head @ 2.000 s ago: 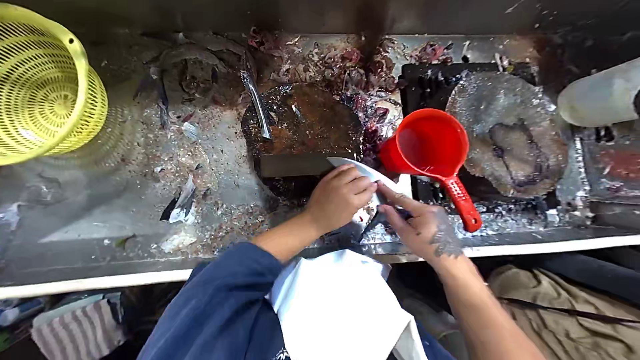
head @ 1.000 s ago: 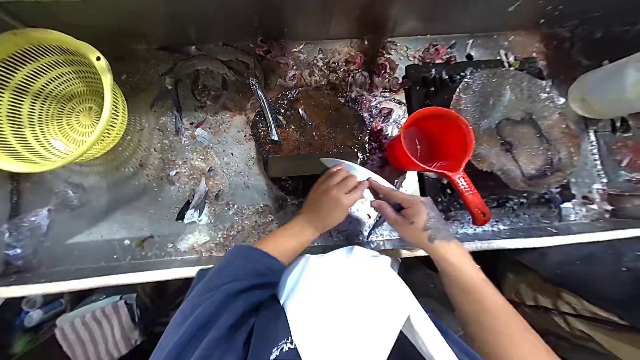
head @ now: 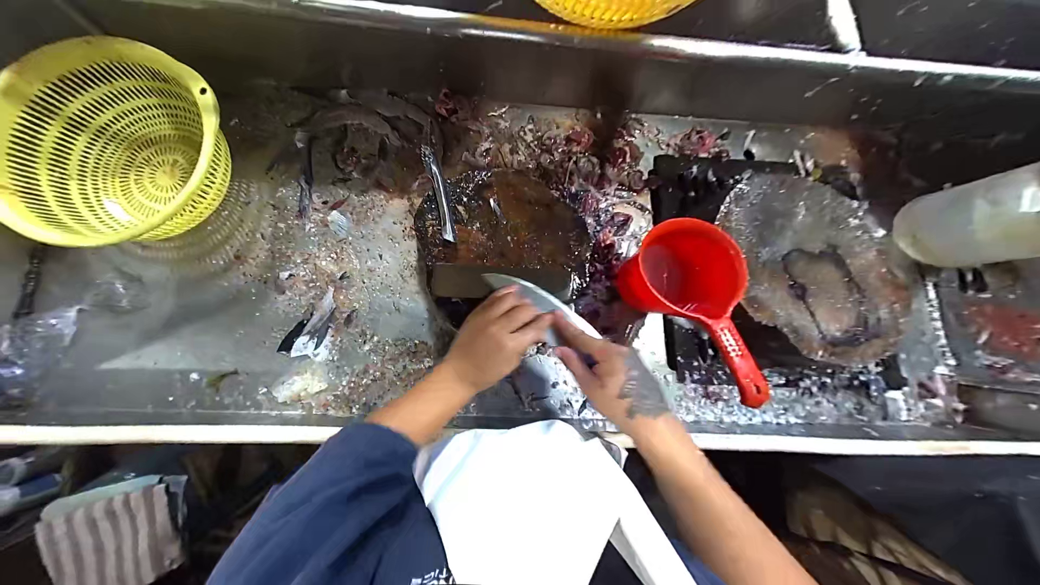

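Note:
A knife with a broad pale blade lies across the front edge of a rectangular block, likely a whetstone. My right hand grips the knife at its handle end; the handle is mostly hidden. The fingers of my left hand rest on the blade, by the block's front side. Behind the block is a round, dark, wet chopping block. On it lies a narrow metal tool or blade, pointing away from me.
A red plastic dipper stands right of my hands, beside a second round board. Fish scraps lie along the back. A yellow plastic basket stands at the left, a translucent container at the far right. The sink's front rim runs before me.
The view has tilted, showing more of the sink's back rim and another yellow basket. Both hands stay at the knife on the block, with little plain change.

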